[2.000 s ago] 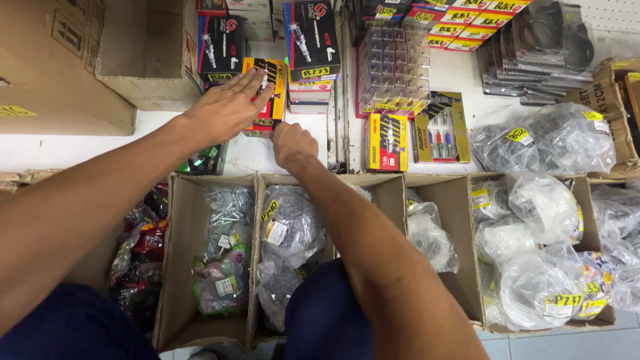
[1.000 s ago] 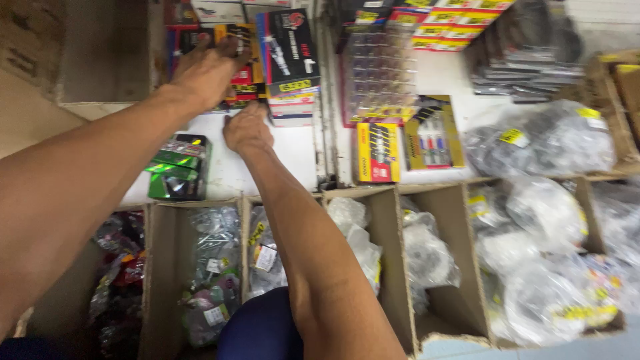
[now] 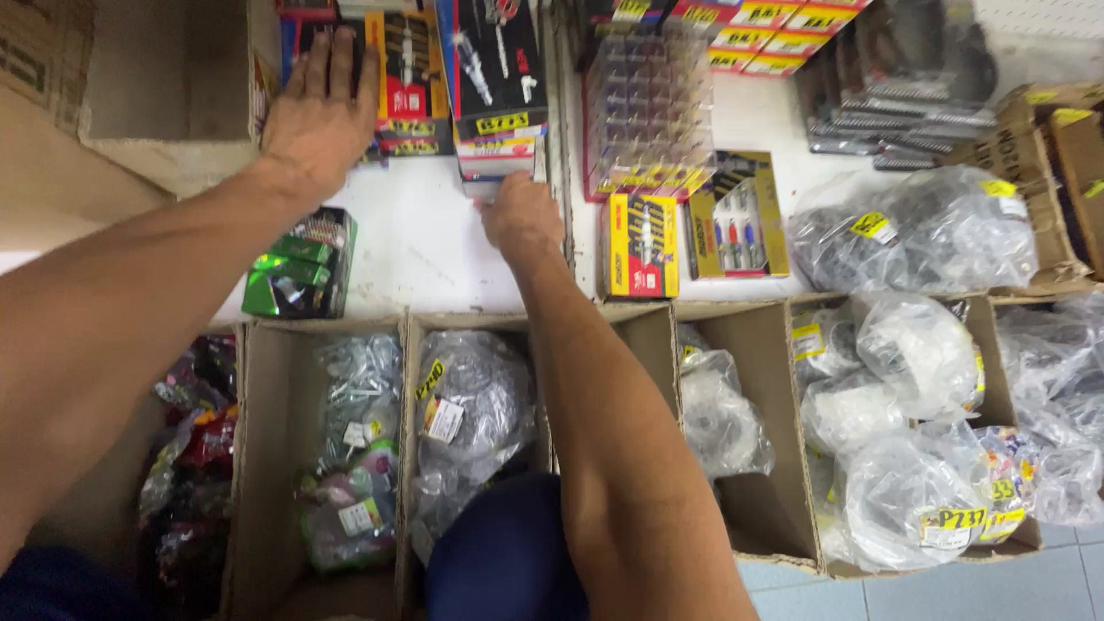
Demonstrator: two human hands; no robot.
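At the upper left of the head view, my left hand (image 3: pixel 321 121) lies with fingers stretched over a dark blue box, beside the yellow and black spark plug boxes (image 3: pixel 409 78). My right hand (image 3: pixel 524 216) is at the near end of a stack of boxes, below the black spark plug box (image 3: pixel 493 73) on top; its fingertips are partly hidden, so a grip cannot be told. Below my left hand stands a shiny green box (image 3: pixel 297 267) on the white shelf (image 3: pixel 414 246). A yellow spark plug box (image 3: pixel 642 246) and a gold-edged box (image 3: pixel 740 216) lie farther right.
An open cardboard box (image 3: pixel 164 78) stands at the left. A clear plastic case (image 3: pixel 647 112) and bagged parts (image 3: pixel 914 228) lie right. Along the shelf's near edge, cardboard bins (image 3: pixel 323 323) hold plastic-bagged goods. My knee (image 3: pixel 509 552) is between them.
My left hand has moved from the yellow spark plug boxes to the dark blue box left of them. My right hand has moved to the near end of the black-topped stack.
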